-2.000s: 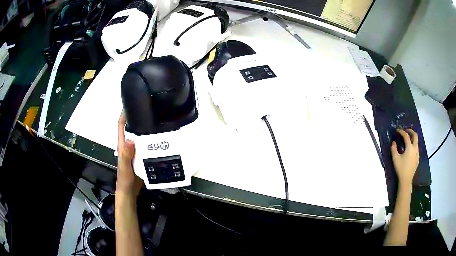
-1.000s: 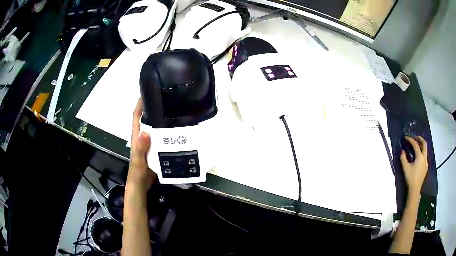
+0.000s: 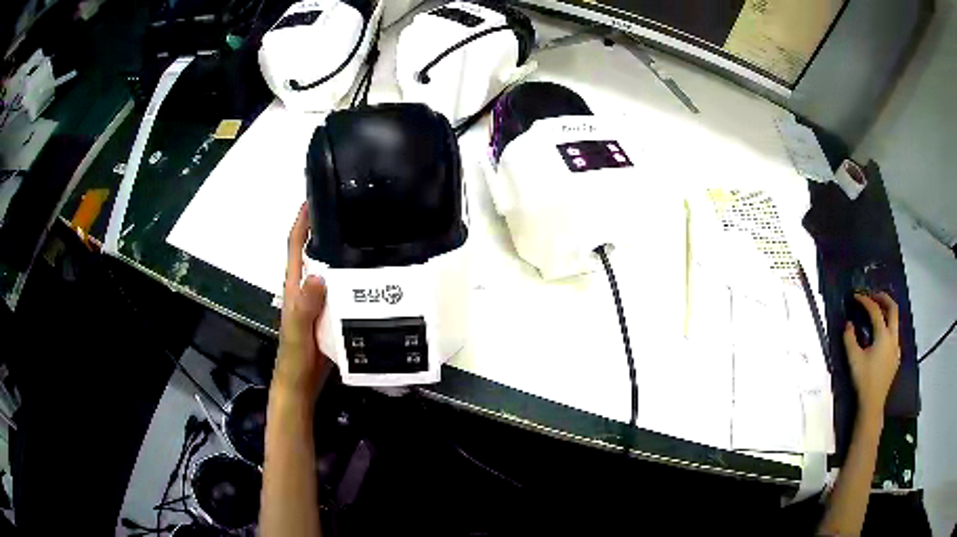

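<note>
A PTZ dome camera (image 3: 390, 283) with a white body and glossy black ball head is upright at the bench's front edge. My left hand (image 3: 304, 334) holds it by its left side; some fingers are hidden behind it. A black panel with small squares is on its base. My right hand (image 3: 872, 334) rests over the black computer mouse (image 3: 862, 321) on the dark mat at the right. A second camera (image 3: 572, 199) lies on the white paper right of the held one, its panel squares glowing pinkish, a black cable running from it over the front edge.
Two more white cameras (image 3: 453, 65) (image 3: 317, 55) lie at the back left. The monitor (image 3: 735, 42) stands at the back. A tape roll (image 3: 851, 178) is near the mat. Black domes (image 3: 226, 488) sit in a pale tray below the bench. A printed paper (image 3: 758, 226) lies at the right.
The view has shifted, so the bench scene sits further right. The second camera's panel squares were dark at first and now glow. Both hands keep their places on the camera and mouse.
</note>
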